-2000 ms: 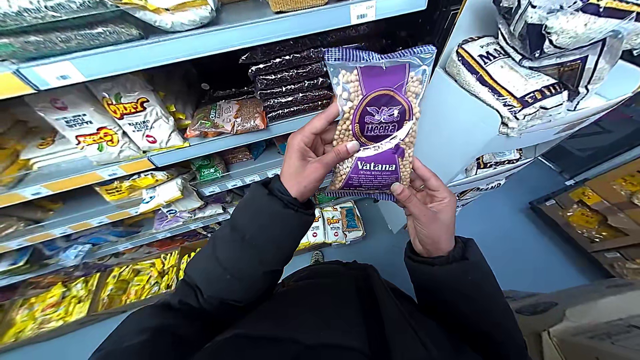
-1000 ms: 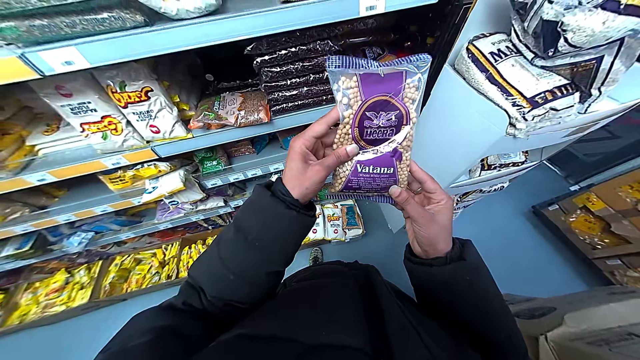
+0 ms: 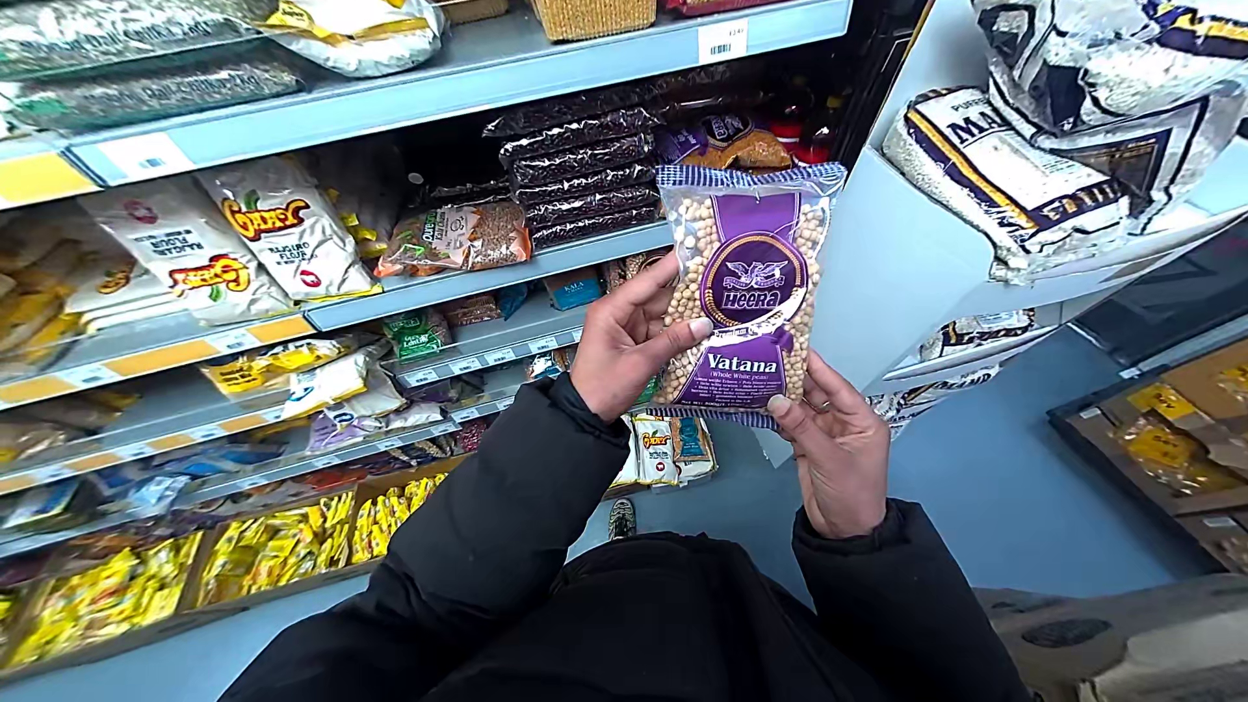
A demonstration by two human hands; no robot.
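A clear and purple plastic bag of dried whole white peas [image 3: 746, 292] is held upright, its printed front facing me. My left hand [image 3: 639, 336] grips its left edge, the thumb lying across the front. At the lower right corner my right hand [image 3: 834, 439] holds it, thumb on the front near the bottom seal. The fingers behind the bag are partly hidden. Just behind and left of it, a stack of dark shiny packs [image 3: 585, 171] lies on a shelf, and a purple and orange bag [image 3: 721, 141] shows above its top edge.
Shelves with price-label edges [image 3: 439, 278] run along the left, holding white flour bags [image 3: 283, 229] and a bag of brown pulses [image 3: 458, 237]. Yellow packets [image 3: 283, 536] fill low boxes. At right stand a white display with puffed-rice bags [image 3: 1014, 171] and cardboard boxes [image 3: 1170, 419] near the floor.
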